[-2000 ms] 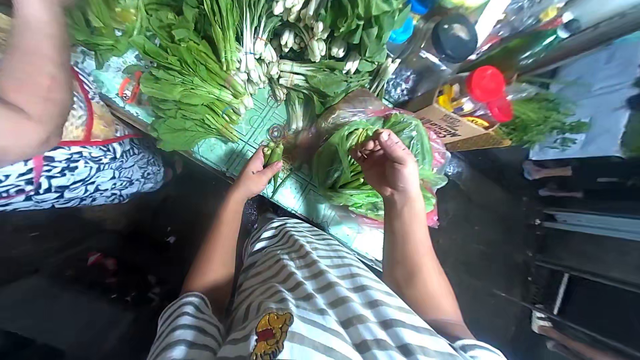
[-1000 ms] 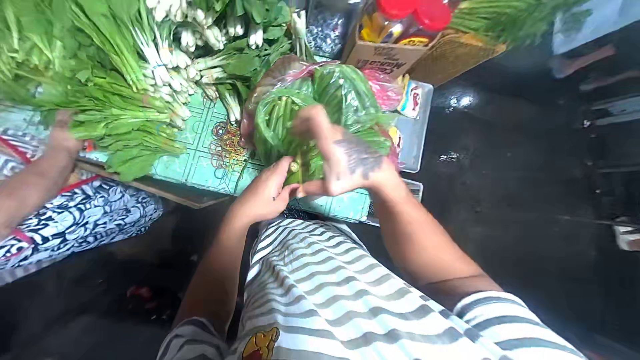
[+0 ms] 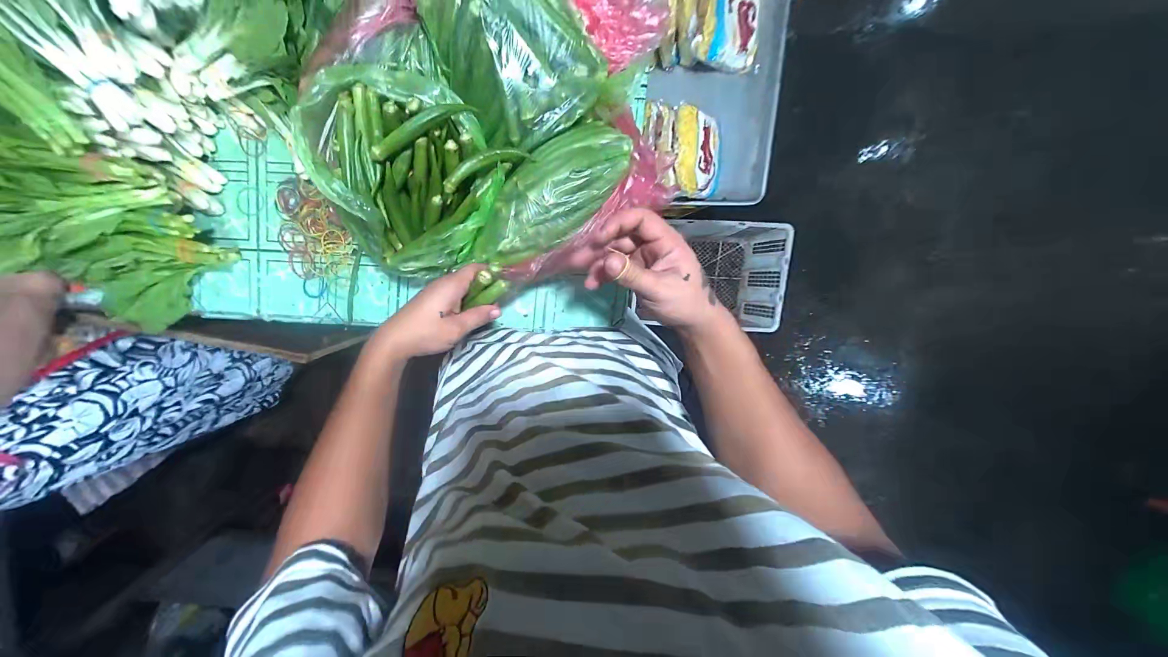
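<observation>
My left hand (image 3: 433,312) grips a few green okra pods (image 3: 485,287) at the table's front edge, just below the open plastic bag. My right hand (image 3: 650,269) is raised to the right, fingers curled, with a yellowish rubber band (image 3: 622,265) around a finger or the thumb. Behind both hands lies a clear plastic bag (image 3: 315,155) full of okra (image 3: 424,182). More filled green and pink plastic (image 3: 566,182) sits against its right side. A heap of colored rubber bands (image 3: 310,228) lies to the bag's left on the green table (image 3: 255,287).
Bundled leafy greens (image 3: 137,265) and white-stemmed greens (image 3: 137,109) cover the table's left side. At the right are a grey tray (image 3: 744,119) with packets (image 3: 696,151) and a white plastic crate (image 3: 771,274). Another person's hand (image 3: 27,319) is at the far left, above patterned cloth (image 3: 137,401).
My right hand was reaching over near the left hand and has moved away to the right, and the hands are now apart. The view has shifted, showing the okra bag closer.
</observation>
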